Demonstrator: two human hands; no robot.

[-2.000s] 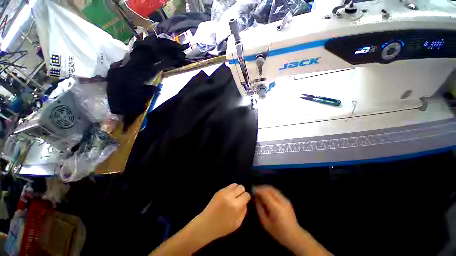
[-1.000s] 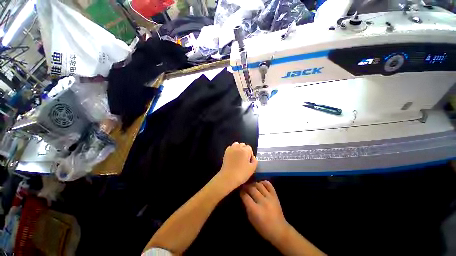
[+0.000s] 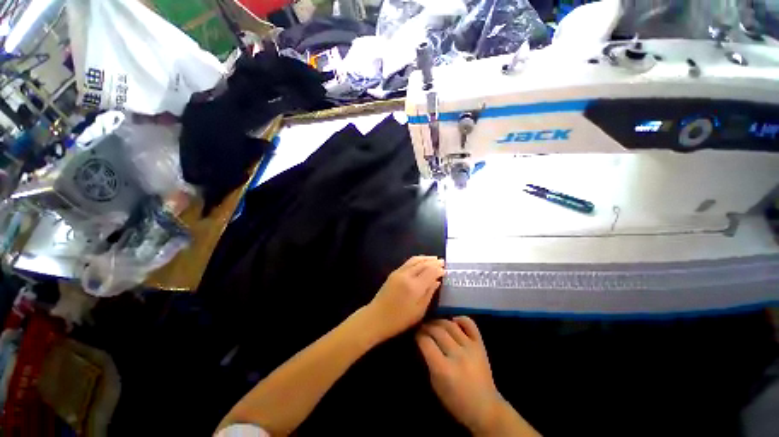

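A large black fabric panel [image 3: 333,205] lies on the table left of the machine and hangs over the front edge. Its right edge runs up to the lit presser foot [image 3: 436,179] of the white sewing machine [image 3: 534,132]. My left hand [image 3: 410,292] grips the fabric edge at the table's front, fingertips on the cloth beside the printed ruler. My right hand [image 3: 457,363] is just below the table edge, its fingers curled on the black cloth. The fingertips are partly hidden in the dark fabric.
A slim dark teal tool [image 3: 559,198] lies on the machine bed. Black cloth [image 3: 226,128] is heaped on the brown surface [image 3: 201,247] at left. Further left are a grey vented housing [image 3: 96,181], clear plastic bags [image 3: 137,256] and a white bag [image 3: 141,64].
My left hand has moved up from below the table edge to the table's front edge and holds the cloth there. My right hand stays just below. The view has shifted slightly.
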